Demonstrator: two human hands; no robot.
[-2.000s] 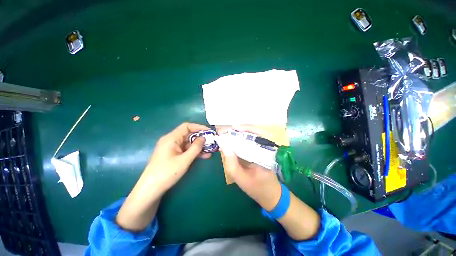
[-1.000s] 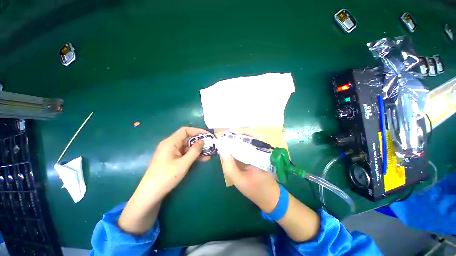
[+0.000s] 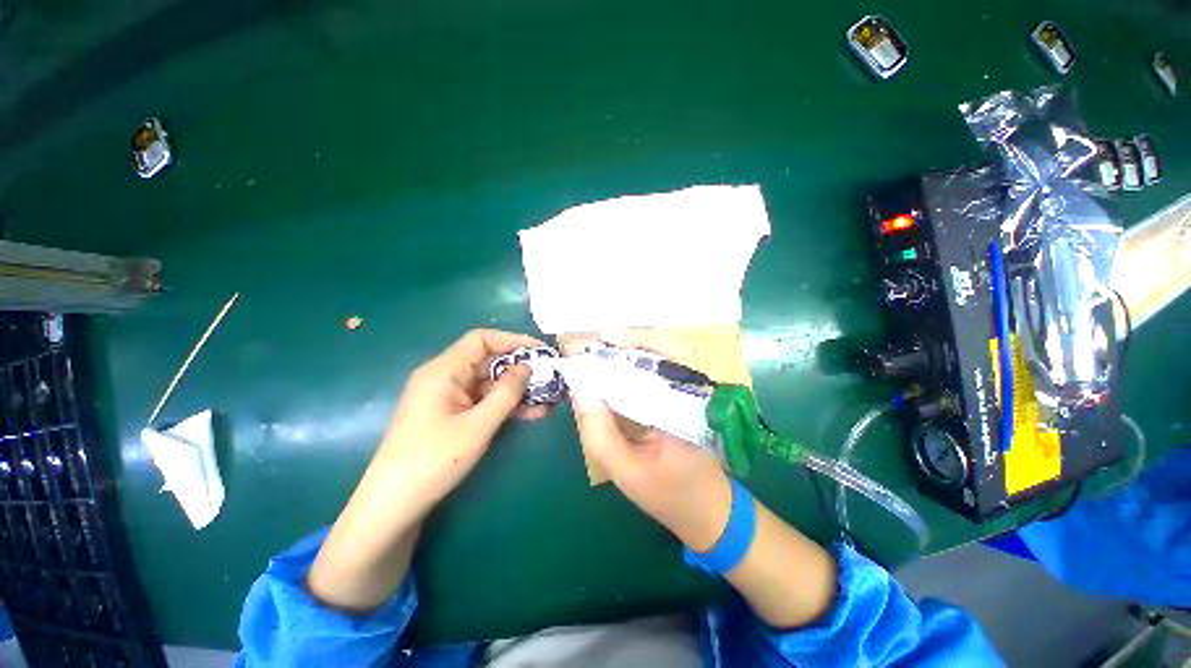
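Note:
My left hand (image 3: pixel 460 392) holds a small device housing (image 3: pixel 543 375) with a dark and silvery rim and pale inside, between thumb and fingers. My right hand (image 3: pixel 643 459) is closed around a fat white glue syringe (image 3: pixel 653 395) with dark marks. The syringe's front end is at the housing's right edge; the needle tip is too small to make out. A green adapter (image 3: pixel 738 428) caps the syringe's rear, with a clear air hose (image 3: pixel 856 484) running from it. White paper (image 3: pixel 647 261) and a tan cardboard piece (image 3: pixel 712 350) lie under and beyond the syringe.
A black glue dispenser (image 3: pixel 960 294) with a clear plastic bag (image 3: pixel 1074 294) on it stands at right. Other housings (image 3: pixel 876 47) lie along the far bench. At left are a thin stick (image 3: pixel 196 358), folded wipe (image 3: pixel 191 467), black tray (image 3: pixel 50 476) and metal rail (image 3: pixel 79 277). A blue sleeve (image 3: pixel 1110 542) shows lower right.
The housings on the far bench have shifted left across the view. Both hands keep nearly the same place and hold on the housing and syringe.

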